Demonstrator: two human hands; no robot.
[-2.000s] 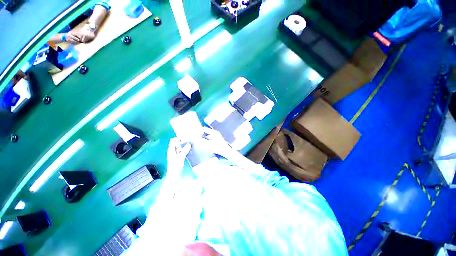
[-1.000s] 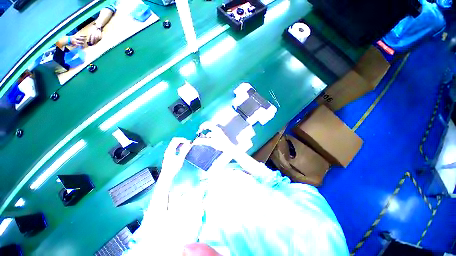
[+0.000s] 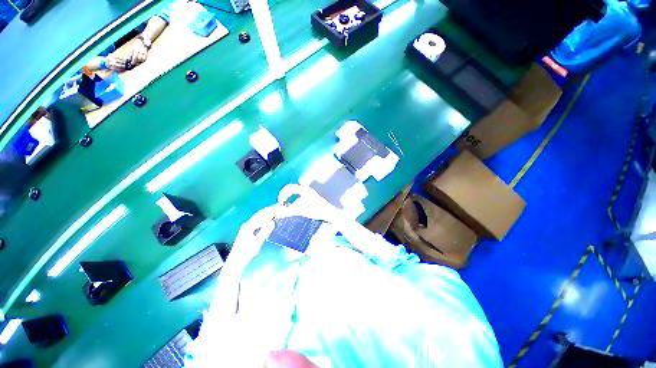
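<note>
My left hand (image 3: 257,224) and my right hand (image 3: 301,198) are overexposed, with little finger detail. Between them is a dark card piece (image 3: 295,233), close to my body, with both hands at its upper and side edges. Just beyond my right hand lie two carton blanks with dark centres and white stepped flaps, a nearer one (image 3: 335,184) and a farther one (image 3: 365,152). An open black box (image 3: 253,167) with a round opening and a raised white flap stands beyond my hands.
More black boxes (image 3: 169,228) with raised flaps stand along the green bench at the left, beside ridged dark stacks (image 3: 193,272). A black parts bin (image 3: 347,23) and a long dark tray (image 3: 466,77) are farther off. Brown cartons (image 3: 478,195) are at the right. Another person's hands (image 3: 129,57) show opposite.
The white surface earlier held up between my hands no longer shows; the dark face of the card does. My hands have come nearer my body. The small round items opposite have moved along.
</note>
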